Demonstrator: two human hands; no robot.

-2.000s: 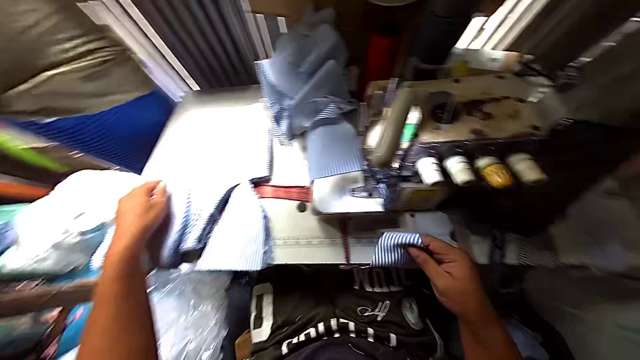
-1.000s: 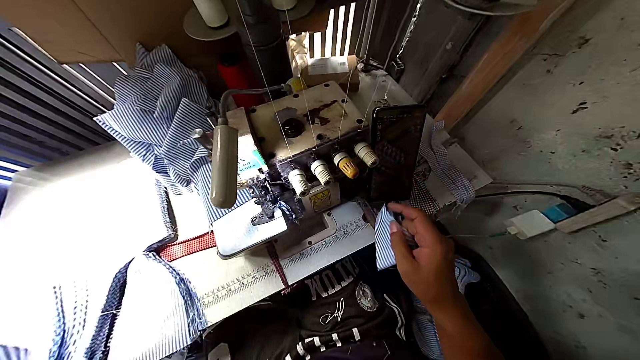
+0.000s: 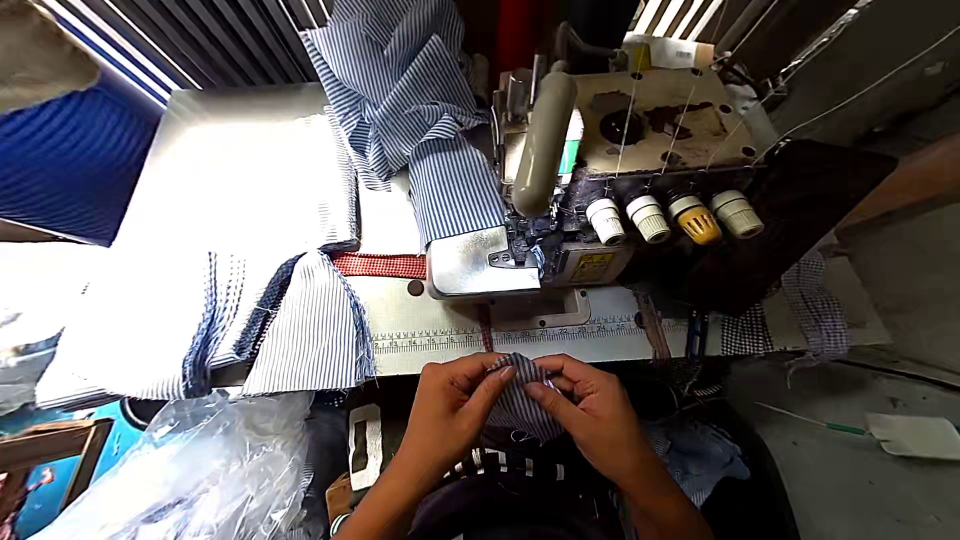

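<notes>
A small blue-and-white striped fabric piece [image 3: 525, 409] is pinched between the fingertips of my left hand [image 3: 457, 409] and my right hand [image 3: 592, 405], just off the table's front edge. Beyond them stands an overlock sewing machine [image 3: 667, 120] with a bare metal cloth plate [image 3: 472, 262]. One striped strip [image 3: 457, 187] lies up against that plate, joined to a crumpled heap of striped cloth [image 3: 397, 82] behind. Left of the plate are stacked pale fabric pieces [image 3: 240, 172], and a striped panel [image 3: 307, 330] hangs over the front edge. My fingers partly hide the small piece.
A printed ruler scale [image 3: 427, 343] runs along the table front. Thread tension knobs [image 3: 649, 219] face me. Checked fabric strips [image 3: 814, 307] hang at the right. Clear plastic bags [image 3: 217, 457] bulge below the table at left, beside a wooden frame [image 3: 52, 450]. A red woven strip [image 3: 382, 265] crosses the tabletop.
My right hand has brought the striped piece from the right to the middle. My left hand, out of view one second ago, now grips it too. The view has swung back left.
</notes>
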